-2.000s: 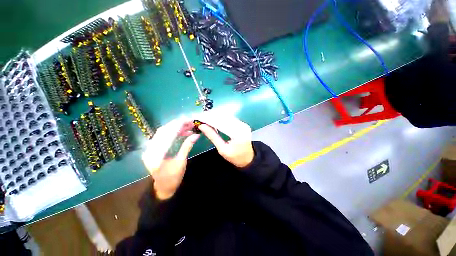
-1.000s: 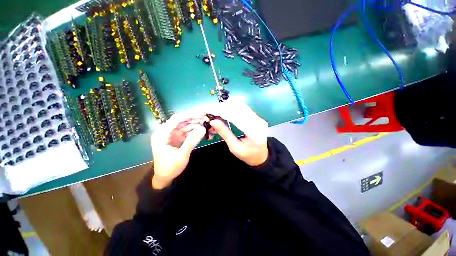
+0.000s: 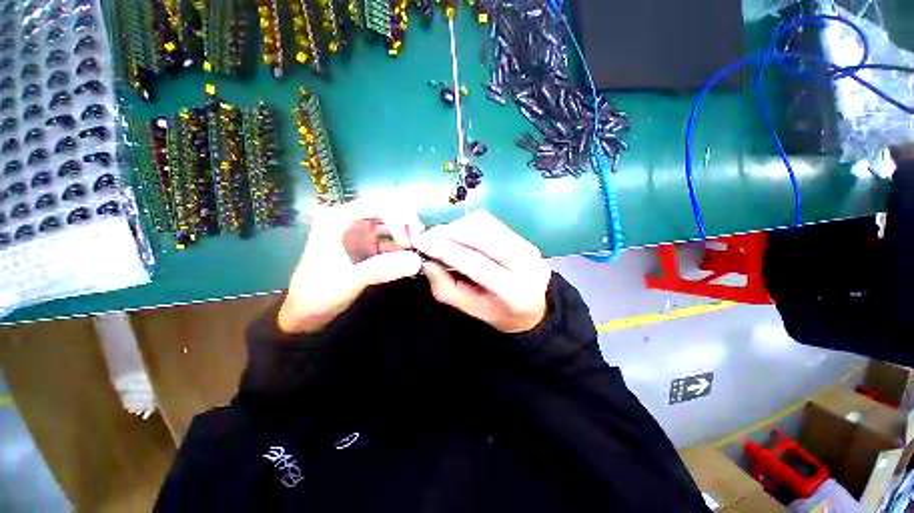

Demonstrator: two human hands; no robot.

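Note:
My left hand (image 3: 346,263) and my right hand (image 3: 488,269) meet at the fingertips just in front of the bench's near edge. A small dark unit (image 3: 417,252) is pinched between them, mostly hidden by the fingers. Beyond the hands, several small round dark and yellowish parts (image 3: 467,178) lie at the near end of a thin pale strip (image 3: 458,90). A loose pile of shiny black housings (image 3: 561,125) lies to the right of the strip. Green circuit boards with yellow bits (image 3: 226,165) stand in two rows to the left.
A clear blister tray (image 3: 60,130) with domed black pieces is at the far left. A light-blue coiled cord (image 3: 607,205) hangs over the edge. A black pad (image 3: 656,42), blue cable (image 3: 692,150) and clear bags (image 3: 872,80) are beyond. Another person's dark sleeve (image 3: 842,286) is at right.
The view has shifted, so the bench items sit higher in the picture. The hands stay together around the small unit, with the fingers repositioned and the unit now more hidden.

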